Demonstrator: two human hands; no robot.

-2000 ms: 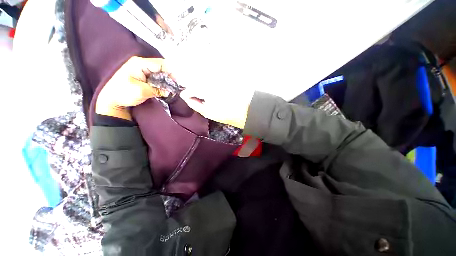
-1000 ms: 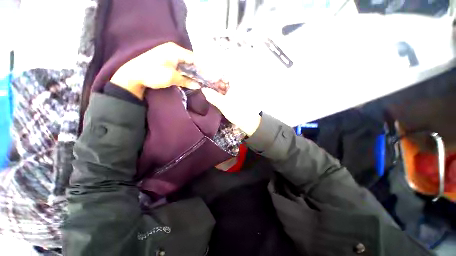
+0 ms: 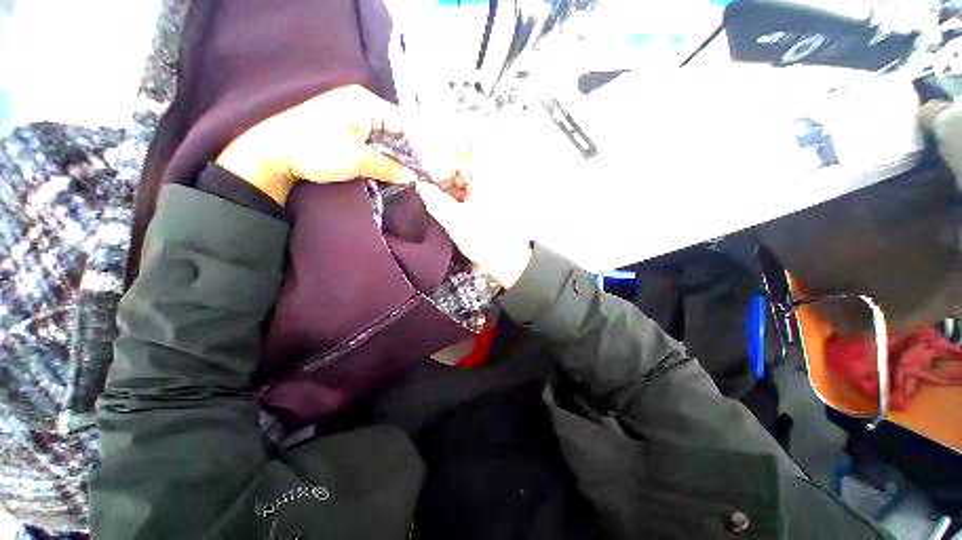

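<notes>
The dark purple lining (image 3: 327, 274) lies under my hands and extends up past my left wrist. My left hand (image 3: 316, 137) pinches a small folded seam edge (image 3: 411, 160) of plaid and purple cloth between thumb and fingers. My right hand (image 3: 475, 227) holds the same edge from the right, its fingertips close to the left thumb. Glare washes out much of the right hand and its fingertips. A plaid patch (image 3: 461, 293) shows beside the right wrist.
Plaid shell fabric (image 3: 58, 222) is heaped at left. Dark snips (image 3: 570, 124) lie on the white table (image 3: 675, 179), right of my hands. A dark panel (image 3: 807, 40) stands at the back right. An orange chair (image 3: 844, 369) with red cloth is at the right, beyond the table edge.
The view has turned, bringing the dark panel and orange chair into sight. Both hands still pinch the seam edge; the fingertips have come closer together than at first.
</notes>
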